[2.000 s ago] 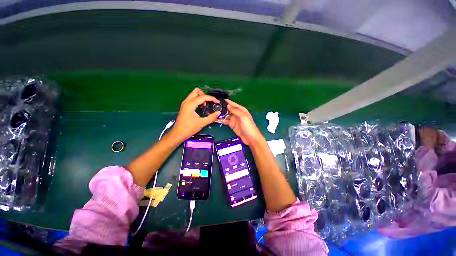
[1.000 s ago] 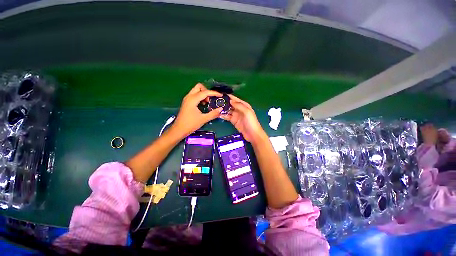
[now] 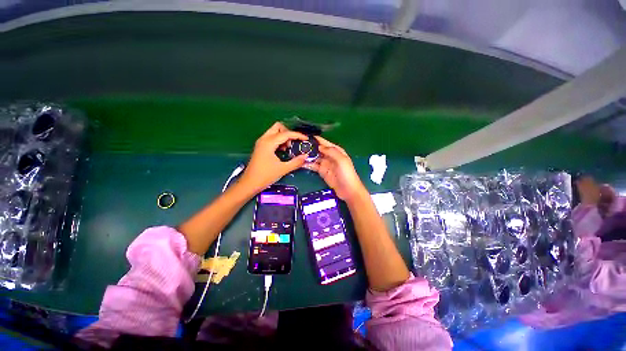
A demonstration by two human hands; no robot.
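A round black device [image 3: 305, 148], possibly a smartwatch, is held above the bench beyond two phones, its face with a paler ring turned up. My left hand [image 3: 268, 156] grips its left side, with thumb and fingers at the face's edge. My right hand [image 3: 332, 166] holds its right side. A dark strap-like part and thin clear film stick out at the far side. The left phone [image 3: 272, 231] shows a purple header and coloured tiles, with a white cable in its bottom edge. The right phone [image 3: 327, 236] shows a purple screen with a circle.
Clear blister trays stand at far left [image 3: 27, 199] and right [image 3: 489, 236]. A small ring [image 3: 166, 200], a white cable [image 3: 218, 241] and cream tape strips [image 3: 219, 267] lie left. Crumpled white paper [image 3: 377, 168] and a white slip [image 3: 384, 203] lie right. Another person's arm [image 3: 589, 199] shows far right.
Both hands keep hold of the device and shift only slightly. The fingers on its face move a little. The whole view shifts slightly.
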